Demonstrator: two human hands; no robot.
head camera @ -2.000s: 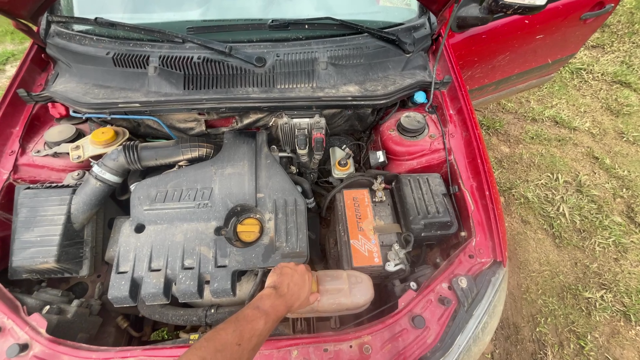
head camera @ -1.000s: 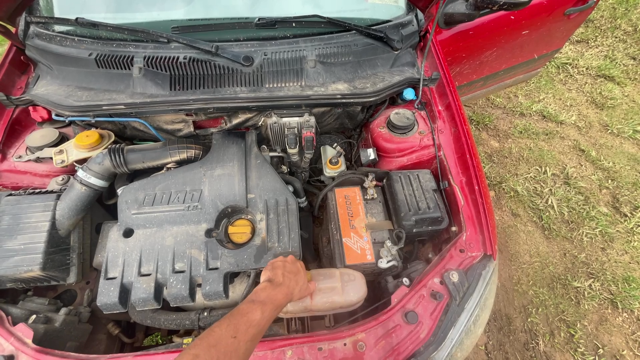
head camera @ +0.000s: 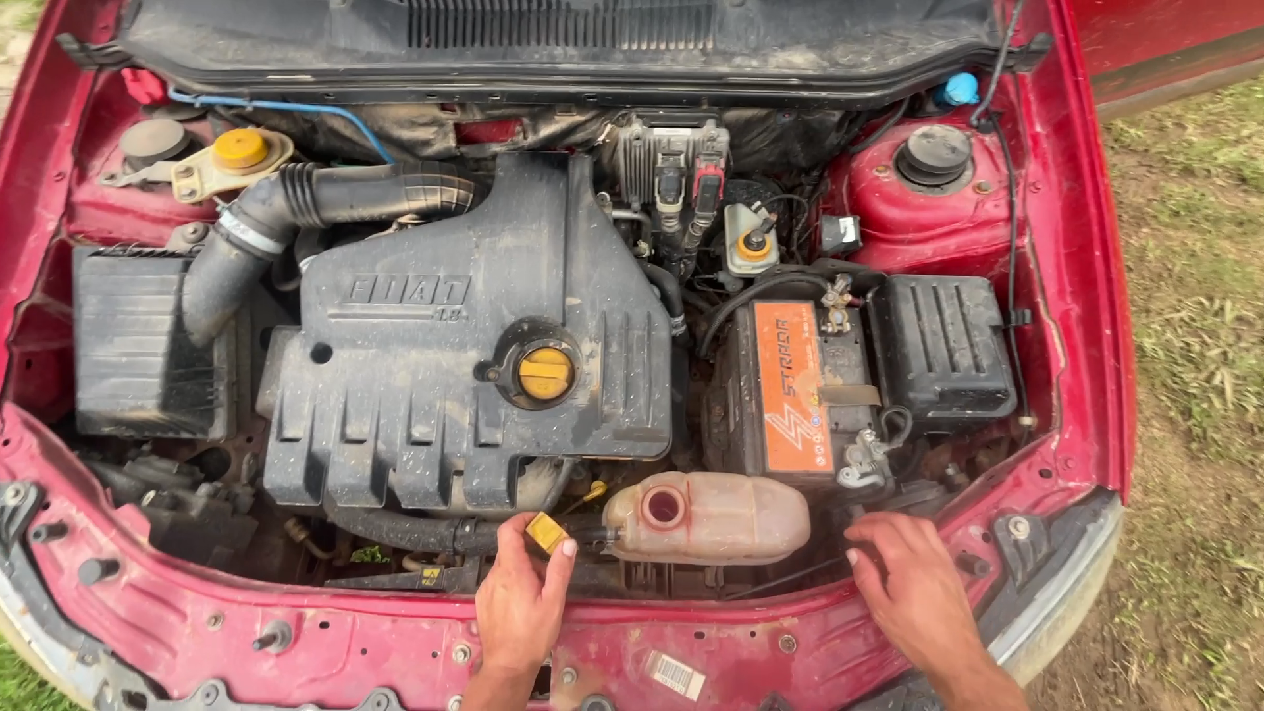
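Observation:
Between the thumb and fingers of my left hand [head camera: 523, 592] is a small yellow cap [head camera: 546, 533], held above the front panel of the engine bay. To its right lies the translucent coolant expansion tank [head camera: 750, 518], its round filler neck [head camera: 663, 507] uncovered. My right hand [head camera: 908, 583] is just right of the tank, fingers apart and holding nothing visible; whether its fingertips touch anything cannot be told. A yellow dipstick handle [head camera: 594, 491] shows left of the tank. Behind it sits the black plastic engine cover [head camera: 415, 365] with a yellow oil filler cap [head camera: 545, 373].
The battery [head camera: 795, 385] with an orange label stands behind the tank, beside a black plastic box [head camera: 943, 351]. At the left are the air filter housing [head camera: 148, 346] and its intake hose [head camera: 267, 227]. The red front panel [head camera: 592, 642] runs across the near edge.
Earlier one hand was on the tank's filler neck area; now the neck is uncovered and a yellow cap is in my left hand. Two hands are now in view. The view has moved closer.

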